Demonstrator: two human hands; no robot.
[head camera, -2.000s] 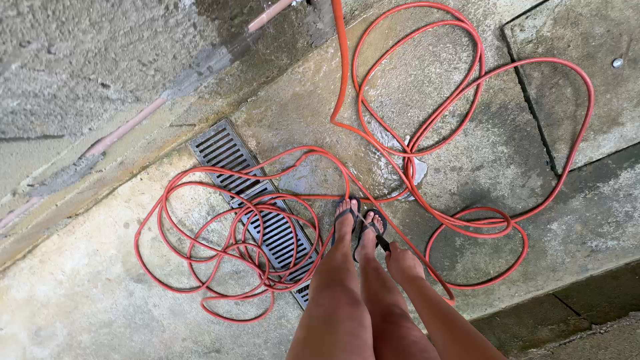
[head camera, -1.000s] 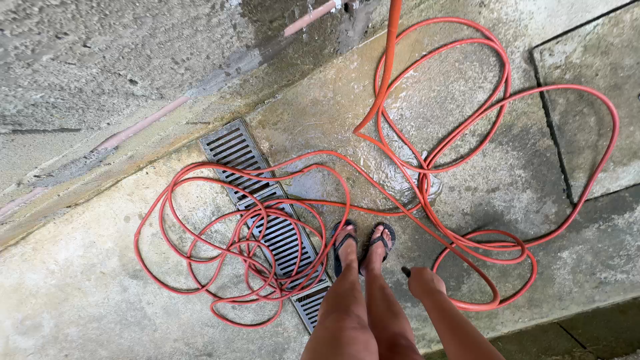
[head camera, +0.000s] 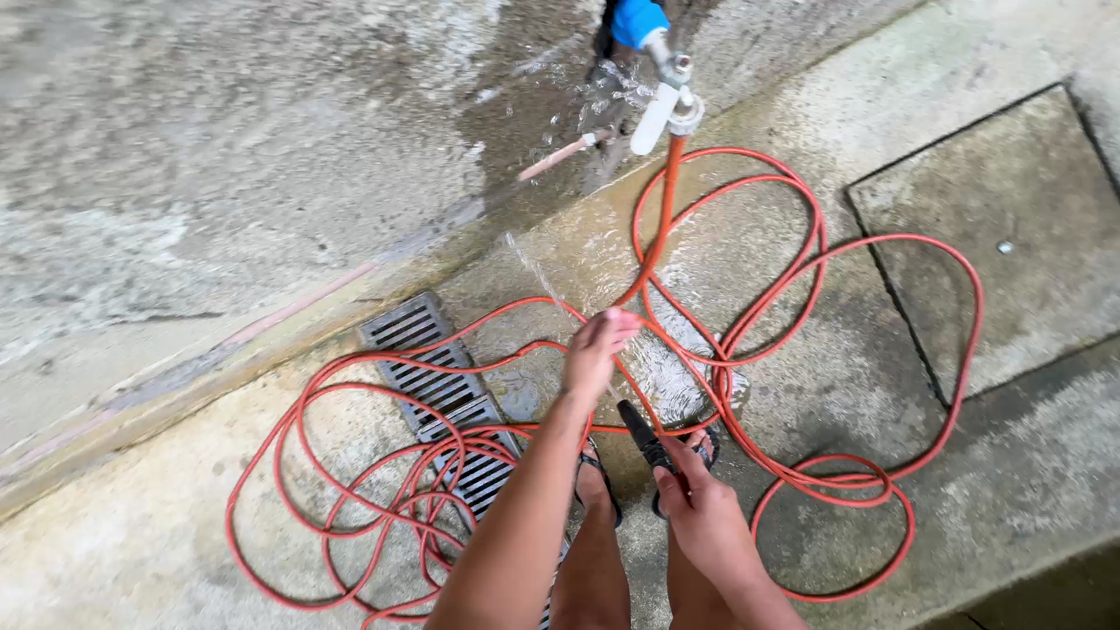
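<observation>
My right hand (head camera: 700, 503) is closed around a black hose nozzle (head camera: 643, 433) that points up and left. A thin jet of water leaves the nozzle and passes by my left hand (head camera: 599, 346), which is raised in front of it with nothing visible in the fingers. An orange-red garden hose (head camera: 669, 210) hangs from a wall tap (head camera: 678, 74) with a white lever and a blue part above. Water sprays around the tap. The rest of the hose lies in loose loops on wet concrete.
A metal drain grate (head camera: 429, 367) runs under the left loops and beside my feet in flip-flops. A concrete cover slab (head camera: 1006, 236) lies at the right. The rough wall (head camera: 219, 157) fills the upper left, with a thin pipe (head camera: 560, 157) near its base.
My left hand has come into view in front of the nozzle. My right hand has moved up with the nozzle, which now sprays water. The view has shifted, showing the tap.
</observation>
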